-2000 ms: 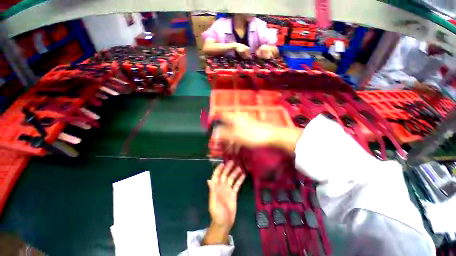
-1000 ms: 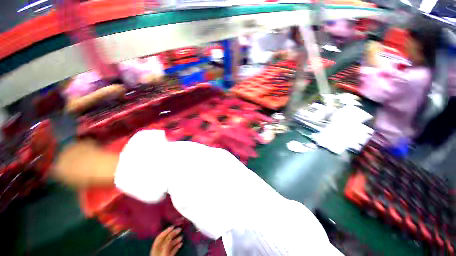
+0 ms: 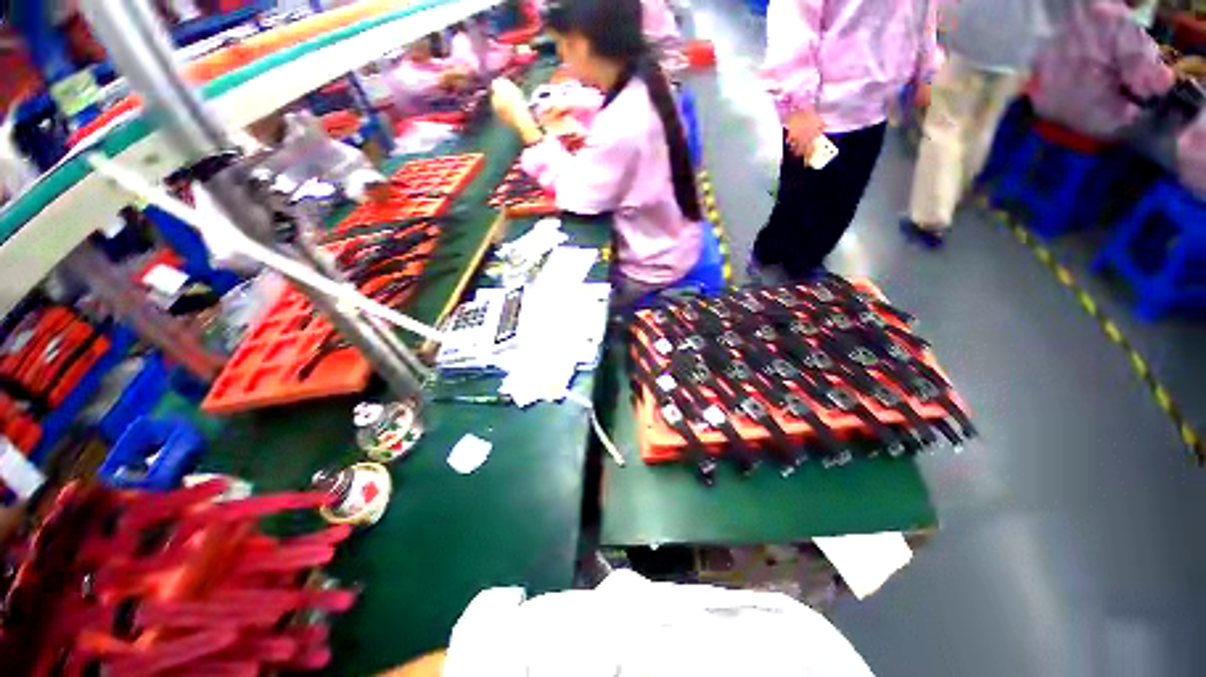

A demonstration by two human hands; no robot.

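Observation:
Red watches (image 3: 172,582) with crimson straps lie in a dense layer at the lower left, their strap ends hanging to the right. My right arm's white sleeve crosses the bottom edge, with a sliver of bare skin at its left end; the right hand itself is cut off. My left hand is out of the picture. An orange tray (image 3: 668,440) on a green side bench (image 3: 780,509) carries rows of black watches (image 3: 794,364).
Small round clear containers (image 3: 357,492) stand beside the red watches. Beyond are a metal post (image 3: 370,337), a calculator (image 3: 500,318), loose papers (image 3: 562,324) and another orange tray (image 3: 284,351). One person sits at the line; others stand or sit in the aisle.
The view has swung right. The red watches now lie at the lower left, and the side bench tray is central right. The left hand and the reaching right hand have left the picture.

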